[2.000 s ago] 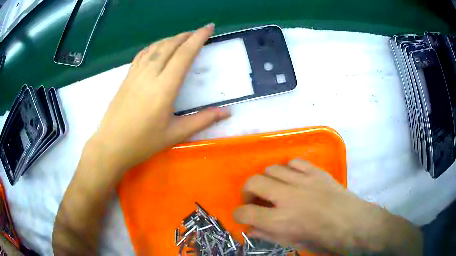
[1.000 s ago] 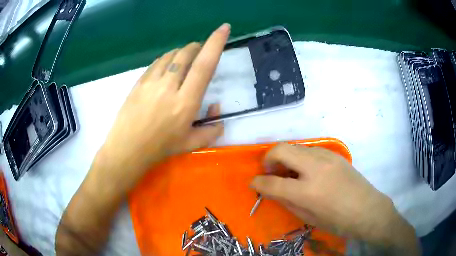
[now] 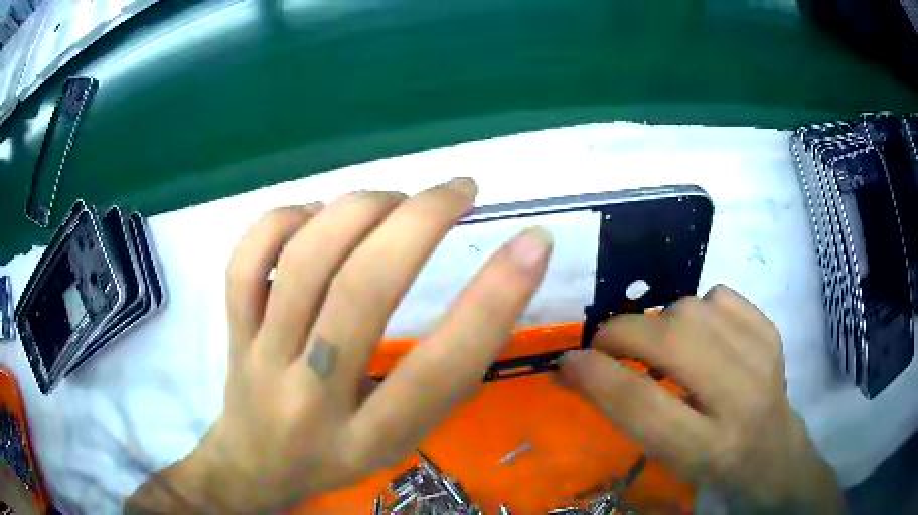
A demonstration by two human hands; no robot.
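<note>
A black phone middle frame (image 3: 659,236) with a silver rim is held tilted over the back edge of the orange parts tray (image 3: 458,422). My left hand (image 3: 347,312) grips its left part, fingers over the far rim and thumb across the opening. My right hand (image 3: 695,377) is at the near edge toward the right end, fingertips touching the rim. Whether a side key is between those fingertips cannot be told. A pile of loose side keys (image 3: 428,490) lies in the tray below, and a single key (image 3: 514,453) lies apart from it.
Overlapping slanted frames (image 3: 75,292) stand at left. A tight row of frames (image 3: 851,251) is at far right. A single frame (image 3: 60,151) lies on the green belt (image 3: 453,80). A second orange tray (image 3: 22,433) shows at lower left, a pale sheet (image 3: 75,35) at upper left.
The middle frame has been lifted off the white cloth and brought nearer, over the tray, with my left hand on it. My right hand has moved from the tray to the frame's near edge.
</note>
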